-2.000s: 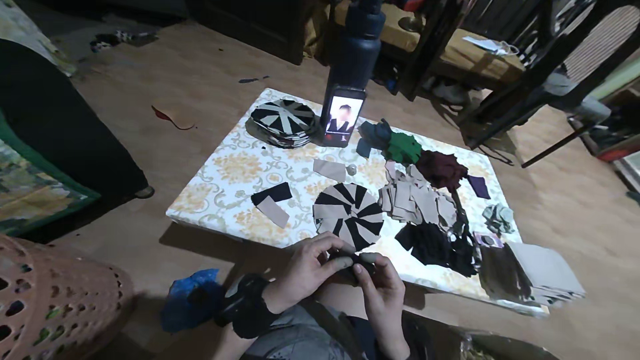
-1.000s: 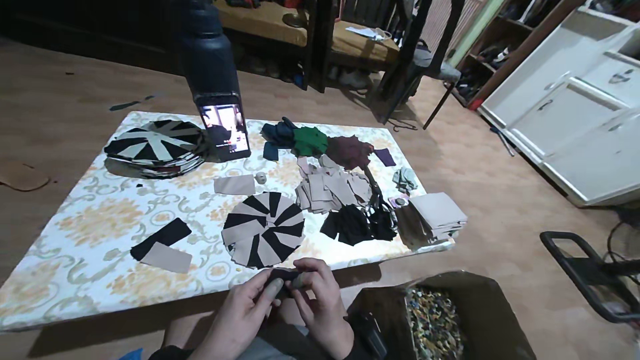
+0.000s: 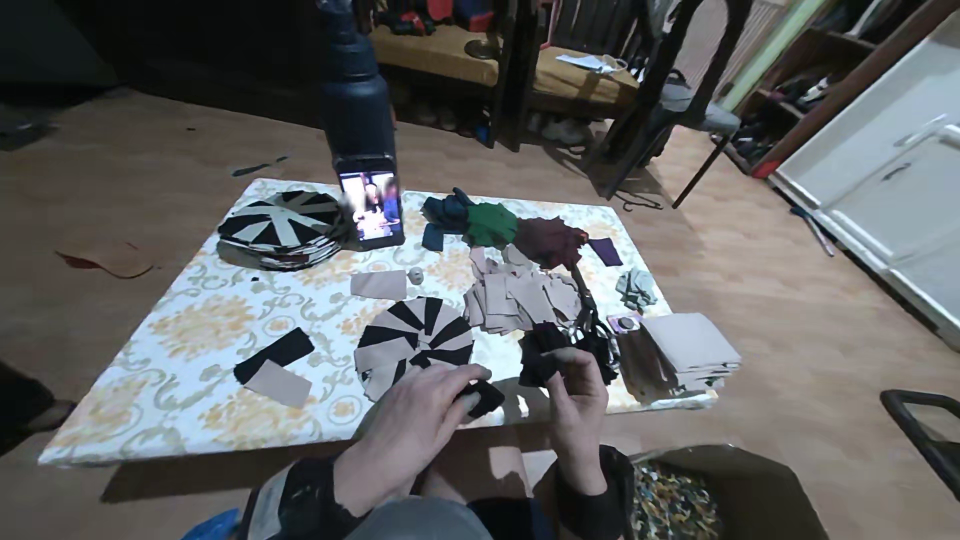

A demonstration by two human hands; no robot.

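My left hand (image 3: 424, 420) pinches a small folded black fabric piece (image 3: 484, 397) at the table's front edge. Just behind it lies a round patchwork (image 3: 405, 330) of black and beige strips. The fingers of my right hand (image 3: 577, 397) are at the pile of black fabric pieces (image 3: 536, 352); whether they grip one is hard to tell. Beige fabric pieces (image 3: 510, 292) are heaped behind that pile. A black strip (image 3: 274, 356) and a beige strip (image 3: 279, 384) overlap at the left. Finished-looking black and white rounds (image 3: 281, 225) form a stack at the back left.
A phone (image 3: 371, 206) leans on a dark bottle (image 3: 360, 97). Green cloth (image 3: 491, 225), maroon cloth (image 3: 551, 240) and a folded beige stack (image 3: 690, 345) are on the patterned table (image 3: 180, 375). A box of small scraps (image 3: 671, 499) stands at the lower right; chairs are behind.
My hands were together over a small dark piece; now they are apart, with my right hand at the black pile. The view has shifted.
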